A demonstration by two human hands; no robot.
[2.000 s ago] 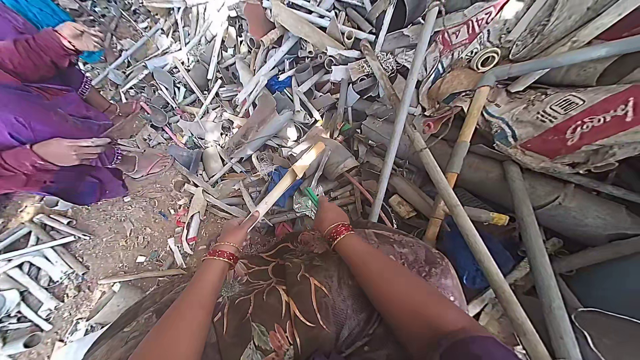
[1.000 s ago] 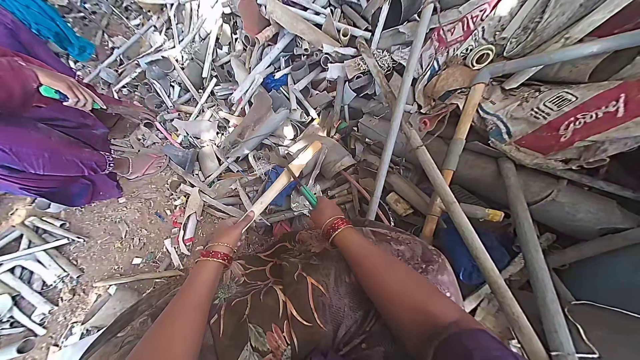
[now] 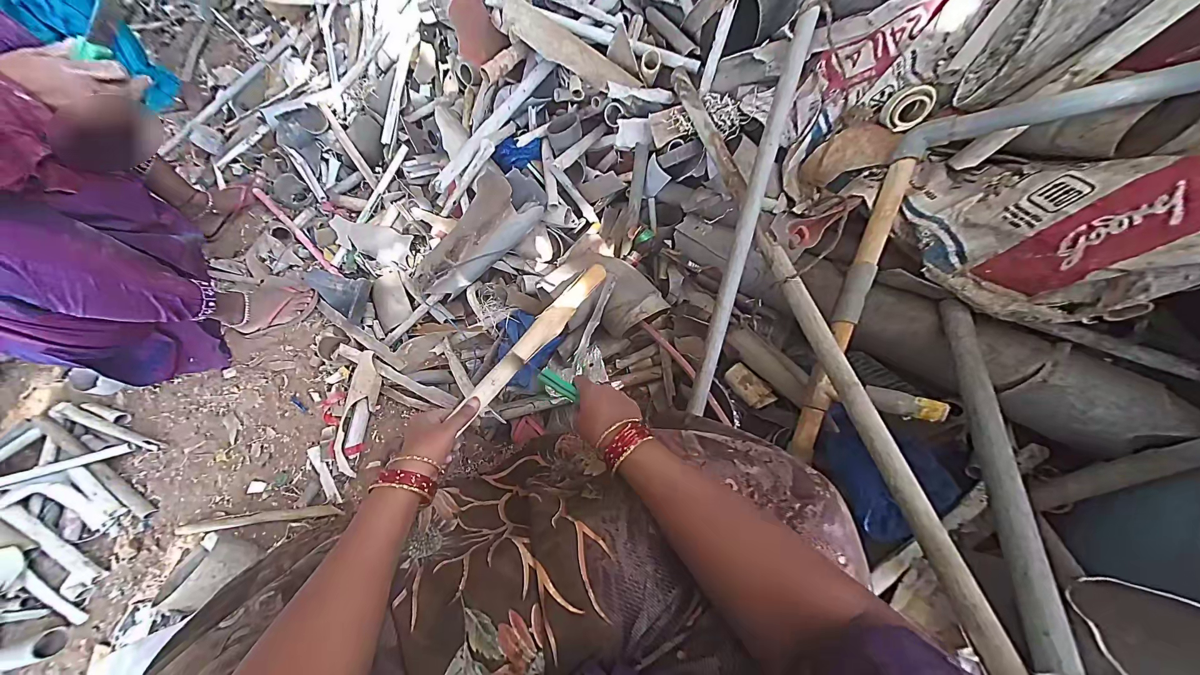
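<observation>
My left hand (image 3: 434, 438) is closed around the lower end of a long pale strip (image 3: 534, 339), likely a split piece of pipe, which slants up to the right with a yellowish far end. In my right hand (image 3: 603, 411) is a green-handled tool (image 3: 557, 383), its handle sticking out to the left just beside the strip; its working end I cannot make out. Both hands are low over my patterned clothing, a short way apart. Past them spreads a heap of broken pipe pieces (image 3: 487, 239), with a blue plastic scrap (image 3: 530, 349) behind the strip.
Another person (image 3: 103, 272) sits at the left, one hand near a green thing. Long grey pipes (image 3: 755, 211) lean across the right, by a jointed pipe frame (image 3: 872, 244) and printed sacks (image 3: 1078, 234). A smaller pile of cut pipes (image 3: 70, 487) lies on bare soil at lower left.
My two hands stay in nearly the same place, still holding the strip and the green-handled tool. The other person's hand with the green thing has moved up.
</observation>
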